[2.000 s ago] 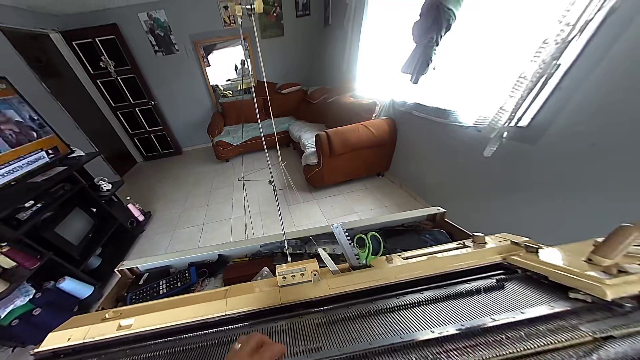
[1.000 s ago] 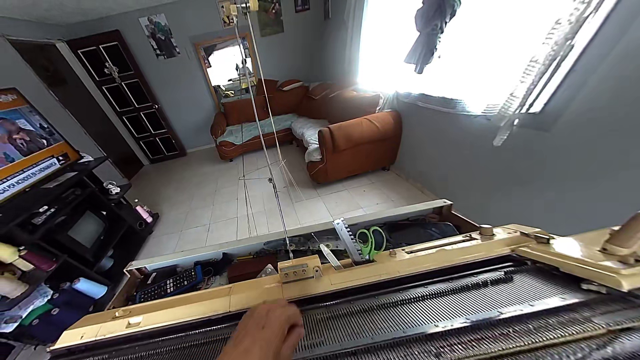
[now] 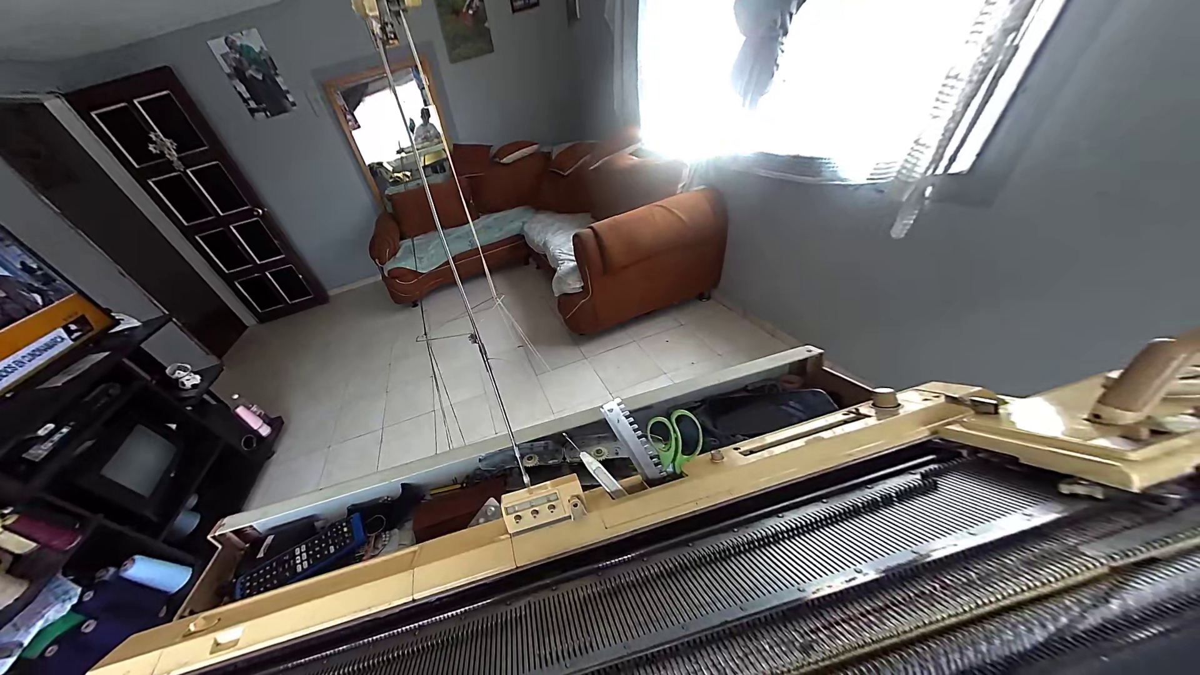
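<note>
A cream knitting machine stretches across the lower view, with its needle bed point(image 3: 712, 581) of dark metal slots. Neither of my hands shows in this frame. The machine's carriage point(image 3: 1078, 431), with a brown handle point(image 3: 1139, 380), sits at the right end of the bed. A row counter point(image 3: 542, 504) is mounted on the back rail. Behind it stand green-handled scissors point(image 3: 675, 441), a toothed white plastic piece point(image 3: 634, 441) and a white-handled tool point(image 3: 600, 473). A yarn tension mast point(image 3: 450, 253) rises above the machine.
An open tray point(image 3: 319, 506) behind the machine holds a remote control point(image 3: 300, 559) and other items. A black shelf unit point(image 3: 122, 450) with yarn cones point(image 3: 155, 573) stands at left. An orange-brown sofa point(image 3: 647, 258) stands beyond, below a bright window point(image 3: 844, 75).
A hand seen over the front of the needle bed in both earlier frames has gone out of view. The carriage still sits at the right.
</note>
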